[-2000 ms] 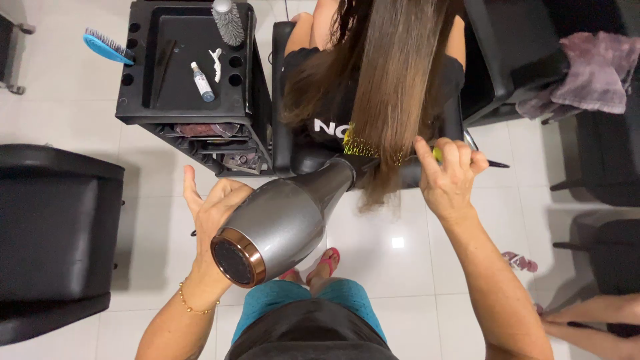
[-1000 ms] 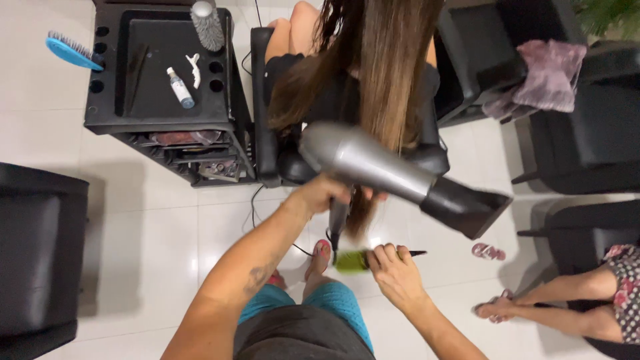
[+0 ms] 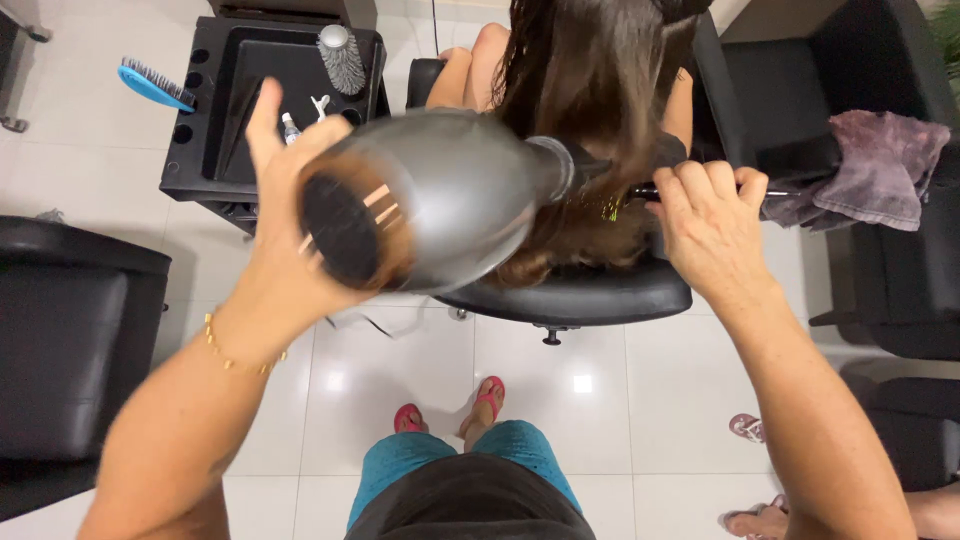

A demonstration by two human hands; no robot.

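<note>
My left hand (image 3: pixel 289 210) holds a grey hair dryer (image 3: pixel 465 202) with a copper-coloured rear ring; its grip is hidden behind the body, and thumb and a finger stick out to the left. The dryer's nozzle points right, at the long brown hair (image 3: pixel 592 82) of a person seated with their back to me. My right hand (image 3: pixel 709 217) is closed on the black handle of a brush (image 3: pixel 615 206), whose yellow-green bristles show partly through the hair ends. Those ends lie curled over the black chair back (image 3: pixel 585 296).
At upper left a black trolley (image 3: pixel 176 169) carries a round brush (image 3: pixel 341 60), a blue brush (image 3: pixel 154 86), a white clip (image 3: pixel 321 105) and a small bottle (image 3: pixel 290 129). Black chairs flank both sides. A towel (image 3: pixel 877 172) hangs at right; another person's feet (image 3: pixel 757 521) are at lower right.
The dryer has swung round, its nozzle now close to the hair instead of out to the right. My right hand has raised the brush from below the hair into its ends.
</note>
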